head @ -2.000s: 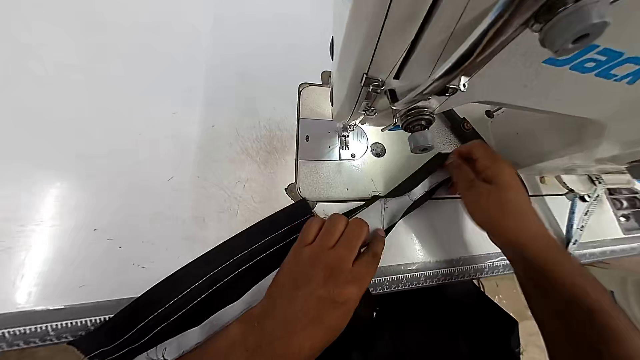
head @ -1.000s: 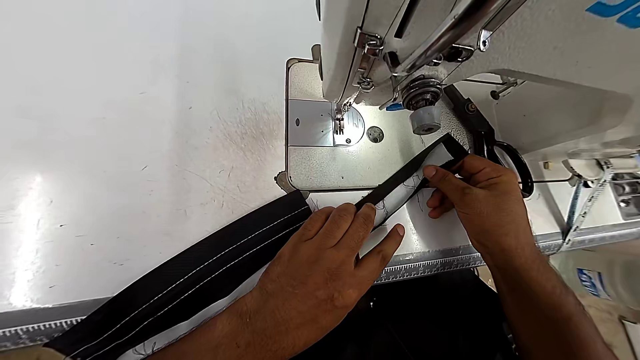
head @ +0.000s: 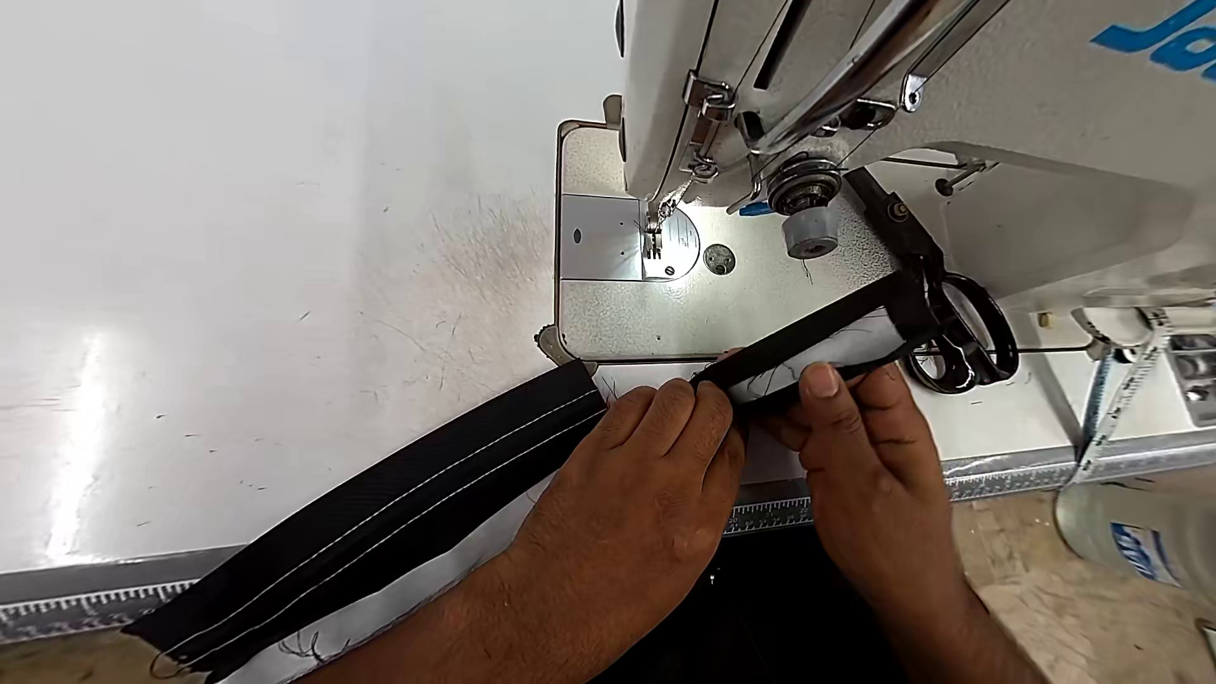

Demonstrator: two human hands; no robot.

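A long black fabric strip with two rows of white stitching (head: 380, 518) runs from the lower left up to my hands, with white backing fabric (head: 380, 608) under it. My left hand (head: 646, 484) presses on the strip, fingers bent over it at the table edge. My right hand (head: 869, 456) pinches the folded black and white end piece (head: 817, 347) between thumb and fingers. That end lies below the presser foot (head: 654, 242) of the sewing machine (head: 902, 76), not under it. Black-handled scissors (head: 964, 332) lie just beyond the piece's right end.
A measuring tape (head: 1126, 389) hangs over the table edge at the right. A ruler strip (head: 1016, 483) runs along the front edge. Loose threads (head: 475, 247) lie on the white tabletop. A clear bottle (head: 1130, 541) is below at the right, near a metal bobbin tray (head: 1195, 370).
My right hand has moved down along the black and white piece, closer to my left hand. The scissors' handles, largely hidden two seconds ago, now show fully.
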